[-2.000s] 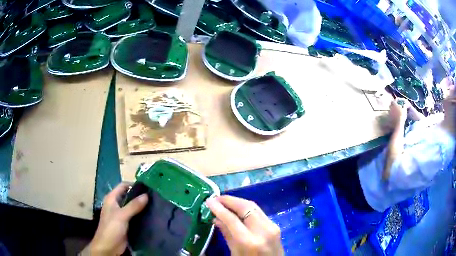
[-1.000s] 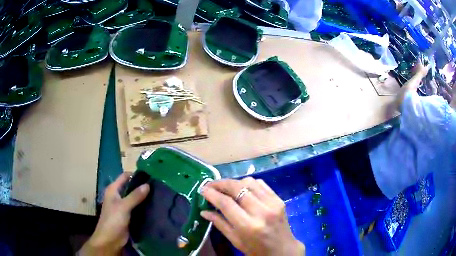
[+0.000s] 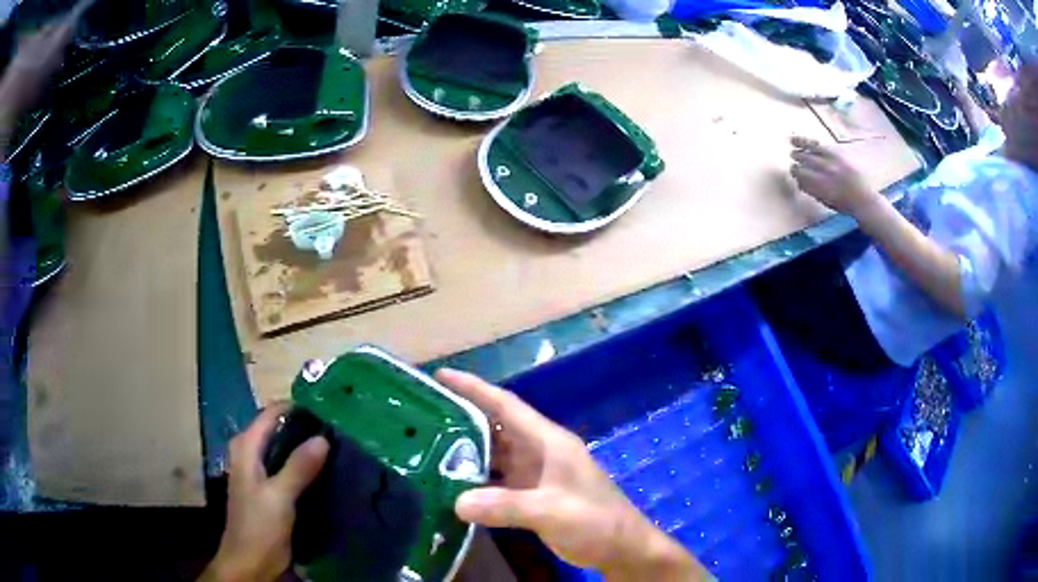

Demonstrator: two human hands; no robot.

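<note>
A glossy green housing [image 3: 381,426] with a silver rim and a dark recess is held tilted above my lap, in front of the bench edge. My left hand [image 3: 264,489] grips its left side, thumb over the dark recess. My right hand [image 3: 546,472] holds its right side, fingers behind the rim and thumb near a shiny fitting [image 3: 460,457] at the corner. A stained cardboard glue pad [image 3: 342,279] lies on the bench with several thin pale sticks [image 3: 370,205] and a small cup of pale green adhesive [image 3: 319,233].
Two housings [image 3: 569,159] stand on the tan bench cover [image 3: 706,171]; more are piled behind. A blue bin [image 3: 683,455] with small green fittings is below the bench edge. A co-worker's arm [image 3: 899,239] reaches over the bench at right; another person's hand [image 3: 40,57] shows at upper left.
My right hand's fingers have moved from pinching at the corner fitting to behind the rim, exposing the fitting. The view has shifted right. The right co-worker's hand has moved down over the bench.
</note>
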